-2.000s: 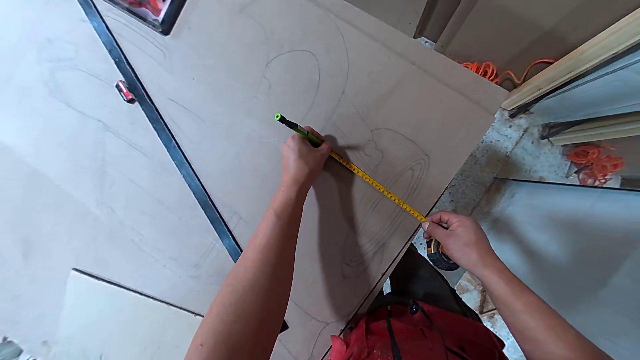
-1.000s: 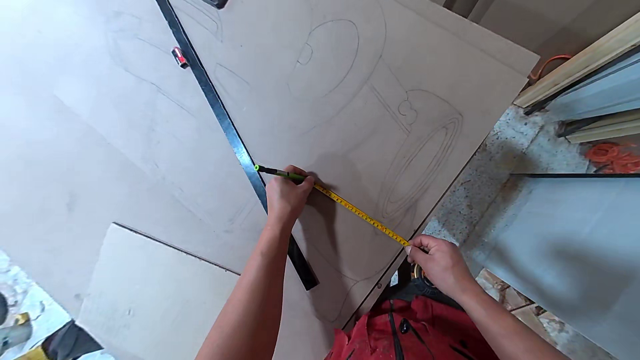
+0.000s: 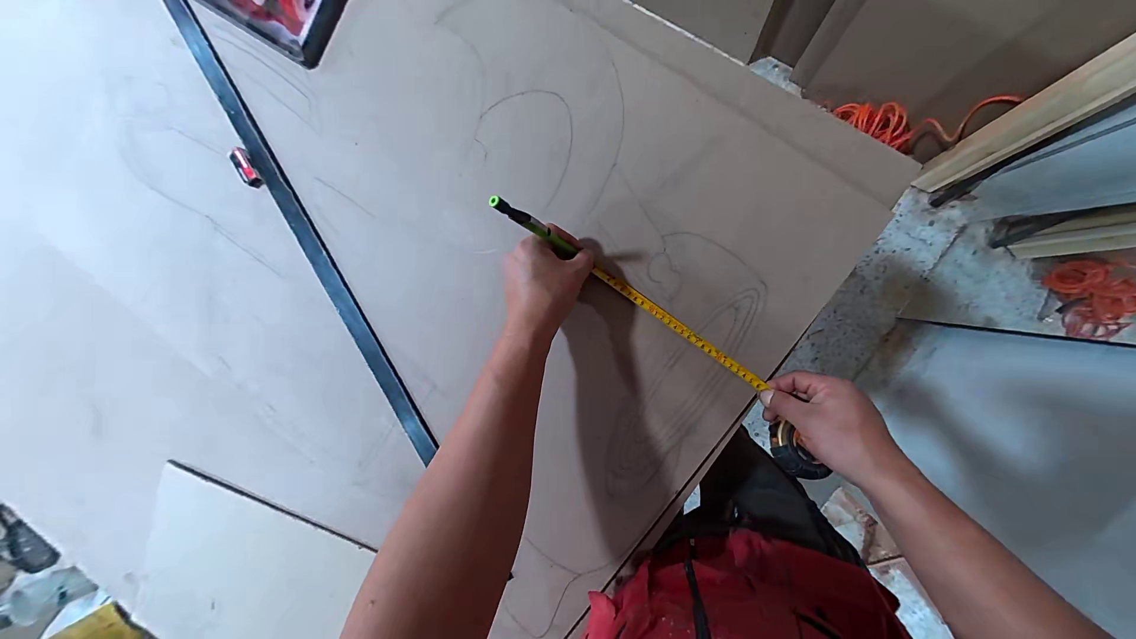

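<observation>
My left hand (image 3: 543, 275) grips a green and black pen (image 3: 531, 222) on a large flat board (image 3: 426, 204) marked with curved pencil lines. A yellow tape measure blade (image 3: 679, 327) stretches from beside that hand to the board's edge. My right hand (image 3: 825, 422) pinches the blade there, with the tape case (image 3: 792, 453) hanging just under the fingers, partly hidden. To the left, a long dark metal straightedge (image 3: 324, 262) lies across the board, its lower part covered by my left forearm.
A small red and black object (image 3: 246, 167) touches the straightedge. A dark-framed item (image 3: 311, 44) lies at the top left, a pale panel piece (image 3: 257, 555) at the lower left. Orange cord (image 3: 879, 122) and leaning wooden strips (image 3: 1029, 111) stand beyond the board's right side.
Across the frames, my left hand has moved along the board from near the straightedge to farther right of it. Both hands still hold the pen and the tape. The view has shifted.
</observation>
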